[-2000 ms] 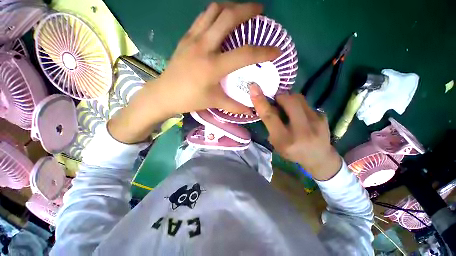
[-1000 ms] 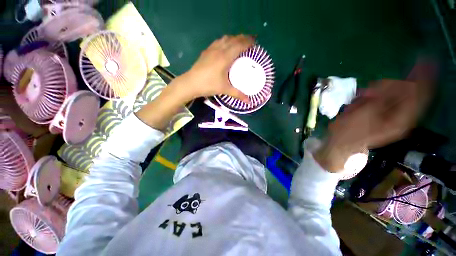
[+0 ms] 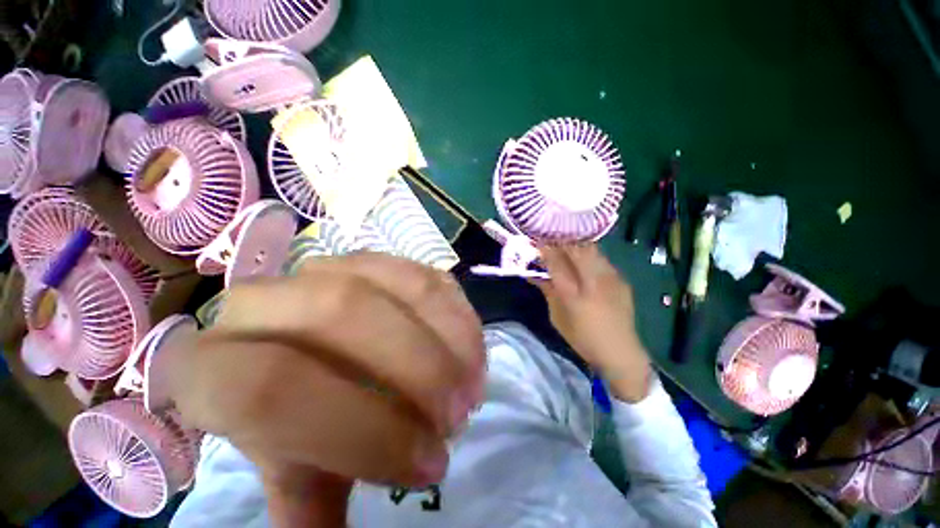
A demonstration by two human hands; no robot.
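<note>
A pink clip fan [image 3: 570,177] is on the green bench in front of me, its pale smooth centre disc facing up. Its pink clip [image 3: 512,254] points toward me. My right hand [image 3: 598,309] holds the fan at its near edge beside the clip. My left hand [image 3: 340,371] is raised close to the camera, large and slightly blurred, with curled fingers. Whether it holds anything is hidden.
More pink fans [image 3: 194,186] crowd the left. A loose grille [image 3: 299,165], yellow paper [image 3: 387,113] and label sheet [image 3: 407,222] lie beside them. Nippers [image 3: 667,206], a hammer [image 3: 702,258], a white wipe [image 3: 749,232] and another fan [image 3: 768,364] are at right.
My left hand has let go of the fan and come up near the camera. My right hand has moved back from the far right and taken the fan near its clip.
</note>
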